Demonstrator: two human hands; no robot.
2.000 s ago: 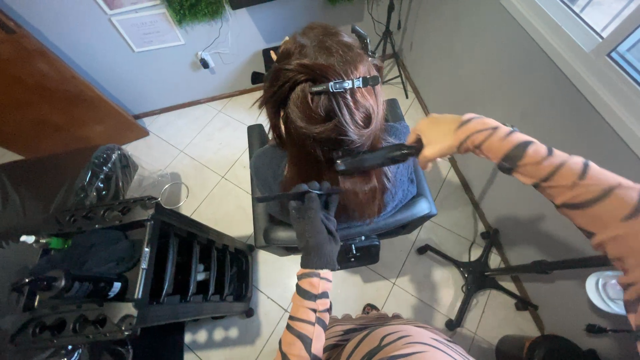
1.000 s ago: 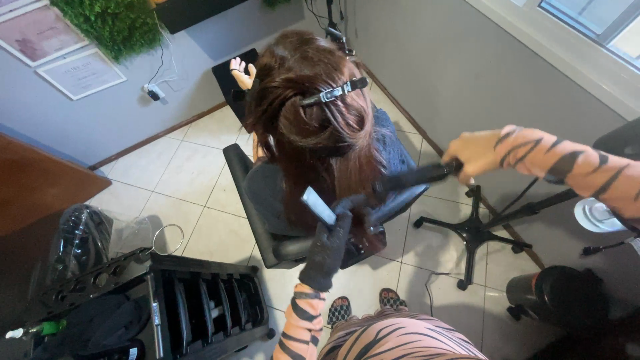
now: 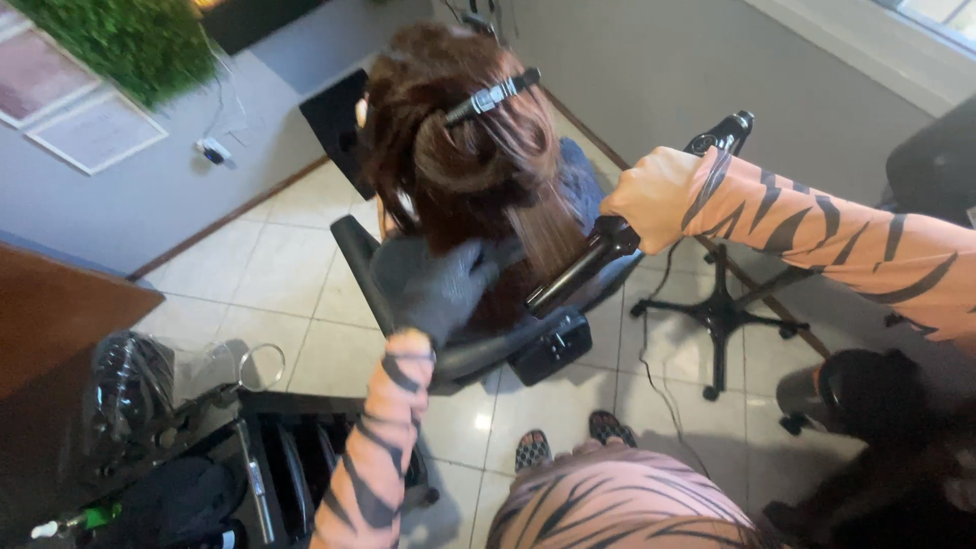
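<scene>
A seated person's reddish-brown hair (image 3: 465,168) is pinned up at the back by a black and silver sectioning clip (image 3: 492,97), with lengths hanging loose below. My bare right hand (image 3: 652,197) grips a black hair straightener (image 3: 583,263) by its handle; its barrel points down and left against the lower right ends of the hair. My left hand (image 3: 450,290), in a dark glove, is blurred beside the loose hair at the lower left. Whether it holds the comb or some hair cannot be made out.
The person sits in a black salon chair (image 3: 476,354). At lower left stands a black trolley (image 3: 286,404) with trays. A wheeled stand base (image 3: 717,309) and a trailing cable (image 3: 652,374) lie to the right, near a dark bin (image 3: 854,396). Framed sheets (image 3: 95,131) hang upper left.
The straightener has come down toward the hair ends and now angles down and left. My left hand has moved left of the loose hair; the pale comb seen earlier in it is no longer visible.
</scene>
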